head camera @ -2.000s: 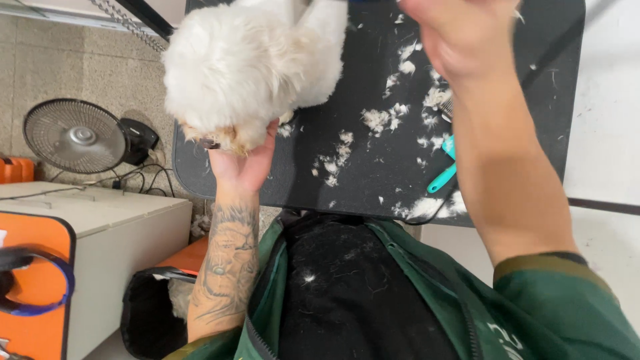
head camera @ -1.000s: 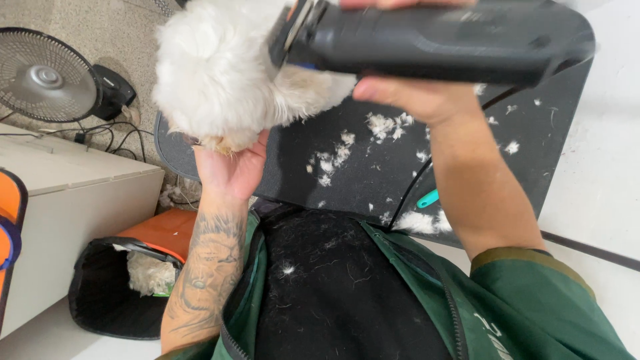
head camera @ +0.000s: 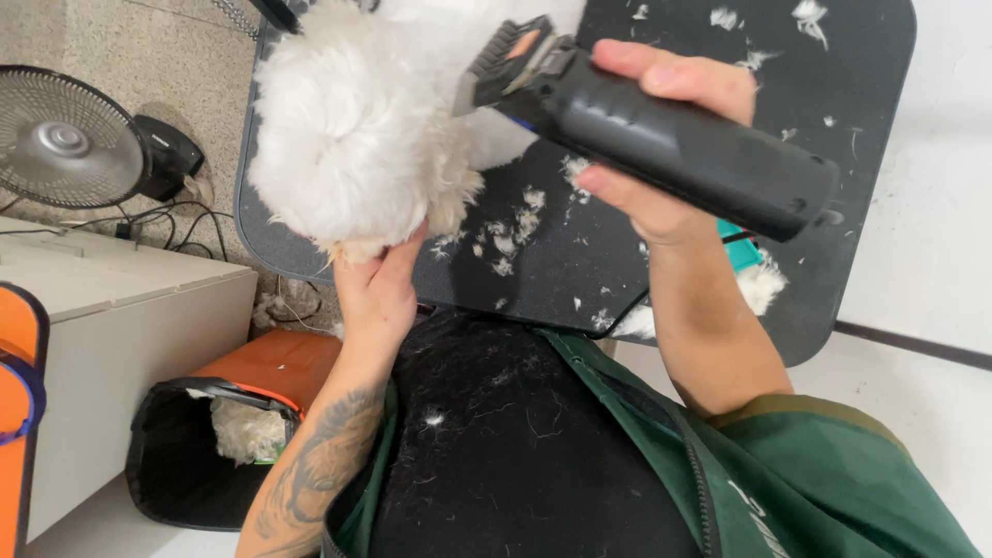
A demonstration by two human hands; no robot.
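A white, fluffy dog (head camera: 349, 124) stands on the black grooming table (head camera: 558, 287), its head toward the left edge. My left hand (head camera: 381, 291) holds it under the chin; the fingertips are hidden in the fur. In my right hand (head camera: 674, 147) is a black hair clipper (head camera: 682, 151) with a dark guard comb (head camera: 511, 62) on its head. The comb is close to the fur at the side of the dog's head; whether they touch, I cannot tell. Tufts of cut white fur (head camera: 504, 240) lie on the table. Part of a teal grooming tool (head camera: 740, 249) shows behind my right wrist.
A black cable (head camera: 624, 311) runs over the table's near edge. On the left are a fan (head camera: 66, 139), loose cords on the floor, a white cabinet (head camera: 147, 325) and an orange bin (head camera: 271, 360) with a black liner and fur inside. An orange panel (head camera: 15, 480) stands at the far left.
The clipper, blurred over the dog a second ago, now sits further right and tilted, its comb end up. My left hand remains under the dog's chin.
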